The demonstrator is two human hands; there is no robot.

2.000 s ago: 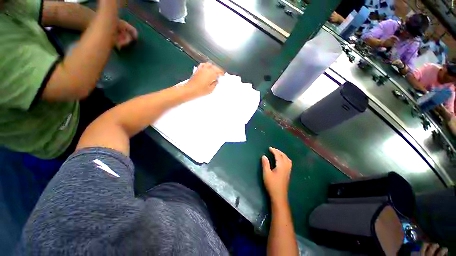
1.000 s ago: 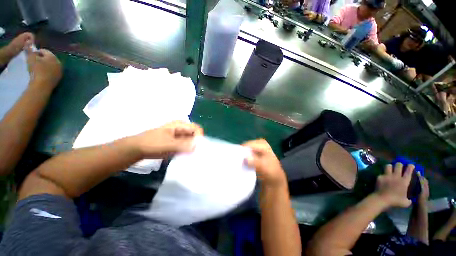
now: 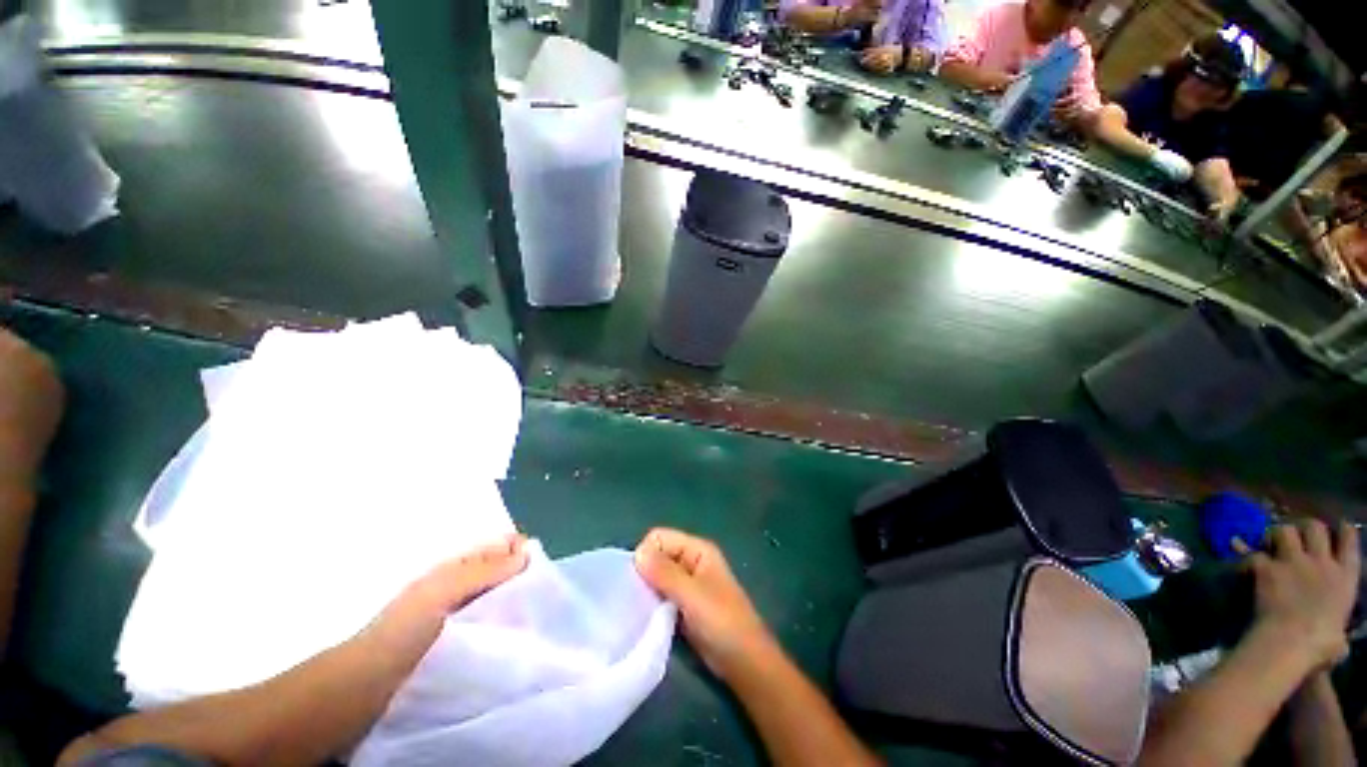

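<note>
My left hand and my right hand pinch the open edge of one thin white protective bag between them, over the front of the bench. The bag hangs limp and is slightly spread between the hands. A fanned stack of white bags lies on the bench to the left, partly behind my left forearm. A grey speaker with a black top stands on the belt. A bagged speaker stands left of it.
Two larger speakers, one with a brown top and one black-topped, stand at right by a light-blue bottle. A neighbour's hands are near a blue cloth. A green post rises at the belt edge.
My hands have gone from the stack and bench to holding one bag, now lower and spread more open. The view has turned right. The neighbour's blue cloth now shows bunched.
</note>
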